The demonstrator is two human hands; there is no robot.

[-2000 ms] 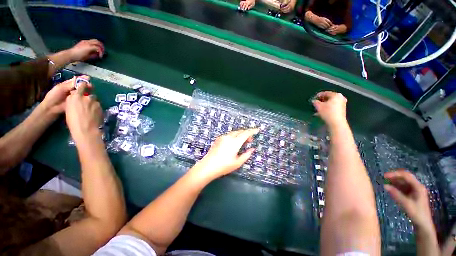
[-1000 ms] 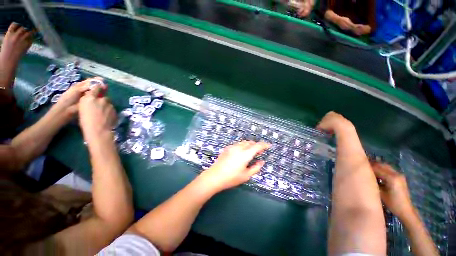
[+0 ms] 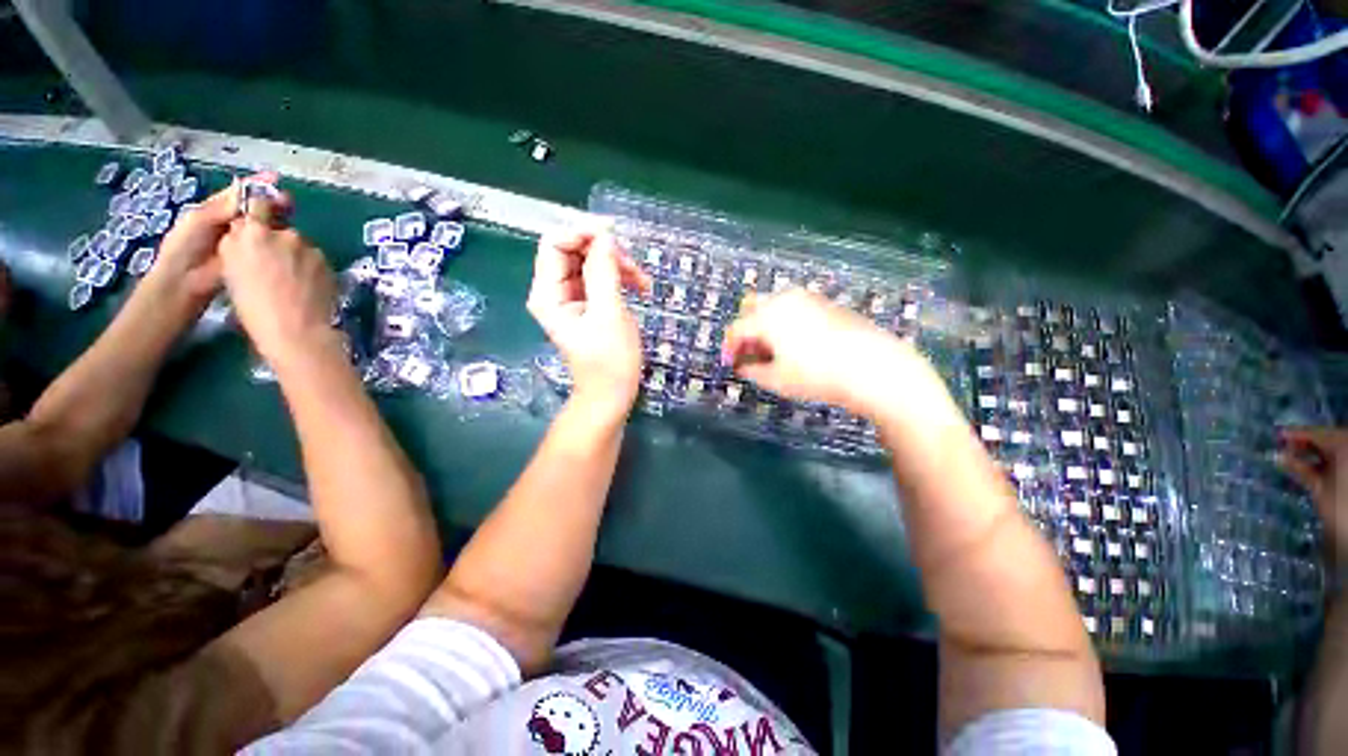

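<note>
A clear blister tray with rows of small dark and white parts lies in front of me. My left hand is raised over the tray's left end, fingertips up and close together; whether a small part is between them cannot be made out. My right hand is over the middle of the same tray, palm down with fingers curled. The fingertips are partly hidden and blurred, so I cannot tell if they hold anything. A small red patch shows near them.
A second tray with dark parts and white squares lies to the right, a paler tray beyond. Another person's hands work at left, near loose square housings. A hand is at the right edge. The belt rail runs behind.
My left hand has lifted from the tray's middle to its left end, fingers now upward. My right hand has come left from the belt side to over the tray. The view has tilted down.
</note>
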